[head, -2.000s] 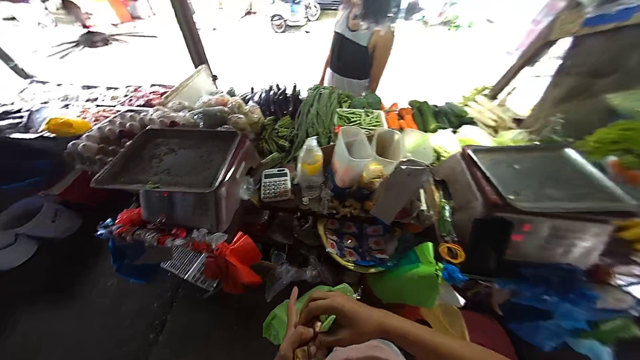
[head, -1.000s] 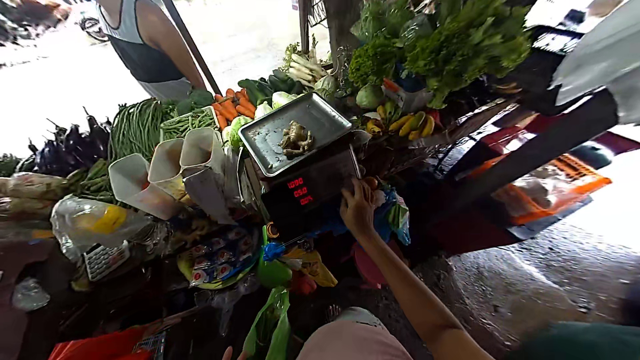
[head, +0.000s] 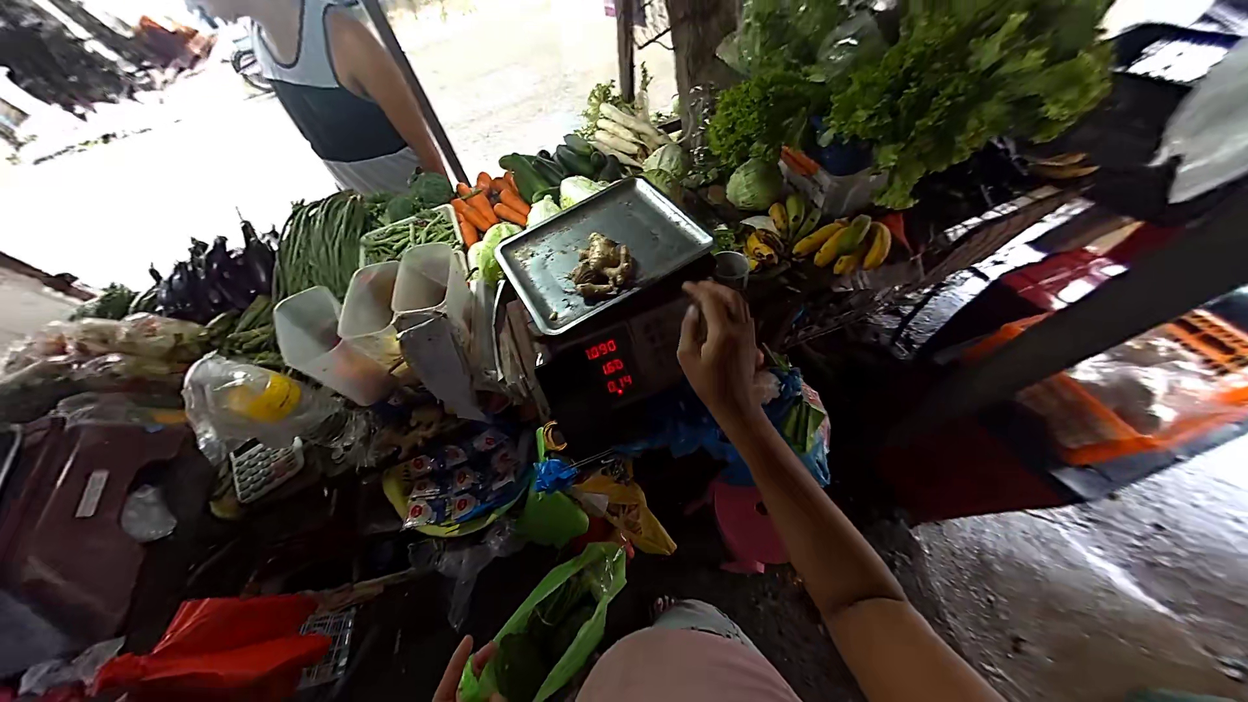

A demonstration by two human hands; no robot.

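Note:
A piece of ginger root (head: 601, 265) lies on the metal tray (head: 663, 226) of a digital scale, whose red display (head: 610, 365) is lit. Over the right end of the scale's keypad hovers my right hand (head: 720, 341), fingers slightly bent and holding nothing; whether a fingertip touches a key cannot be told. At the bottom of the view, my left hand (head: 466, 673) is mostly cut off and has hold of a green plastic bag (head: 585, 624) with dark green contents.
Clear plastic containers (head: 366, 322), carrots (head: 487, 205), eggplants (head: 214, 278) and string beans (head: 327, 244) stand left of the scale. Bananas (head: 848, 244) and leafy greens (head: 907, 97) are at right. A calculator (head: 265, 468) lies at left. Across the stall stands a person (head: 341, 93).
The view has swung right to this scale since two seconds ago. My hands, together then, are now apart. Since one second ago, my right hand has lifted slightly at the keypad.

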